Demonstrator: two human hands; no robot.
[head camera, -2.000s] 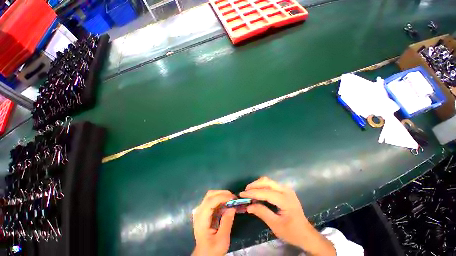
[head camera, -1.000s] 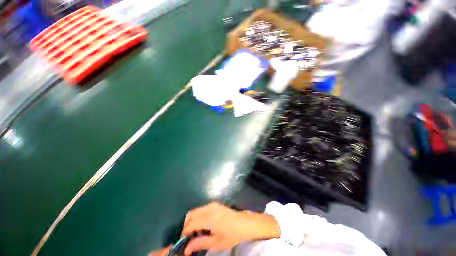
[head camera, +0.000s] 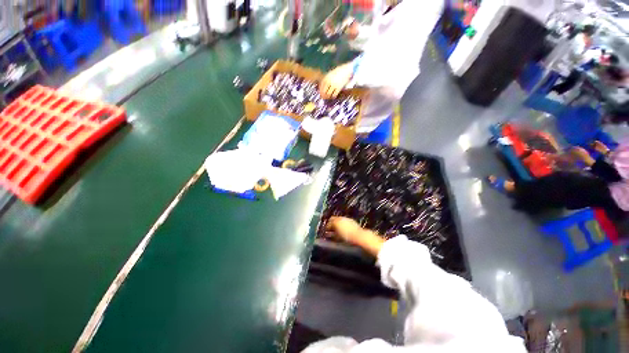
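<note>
A black bulk bin (head camera: 396, 189) full of small dark parts with silver glints stands at the right edge of the green bench. My right hand (head camera: 345, 229) is at the bin's near left corner, over the parts. Its fingertips are blurred, so I cannot tell whether it holds a part. My left hand is out of the picture; only a white sleeve (head camera: 345, 345) shows at the bottom edge.
A cardboard box of silver parts (head camera: 296, 96) stands beyond the bin, with another person's hand (head camera: 336, 79) in it. Near it lie a blue tray (head camera: 272, 134), white sheets (head camera: 238, 170), a tape roll (head camera: 261, 185) and a white container (head camera: 321, 141). A red-orange grid tray (head camera: 52, 138) lies left. People sit at right.
The view has swung right. My right hand has moved from over the bench to the bin. My left hand and the thin teal tool have gone out of view.
</note>
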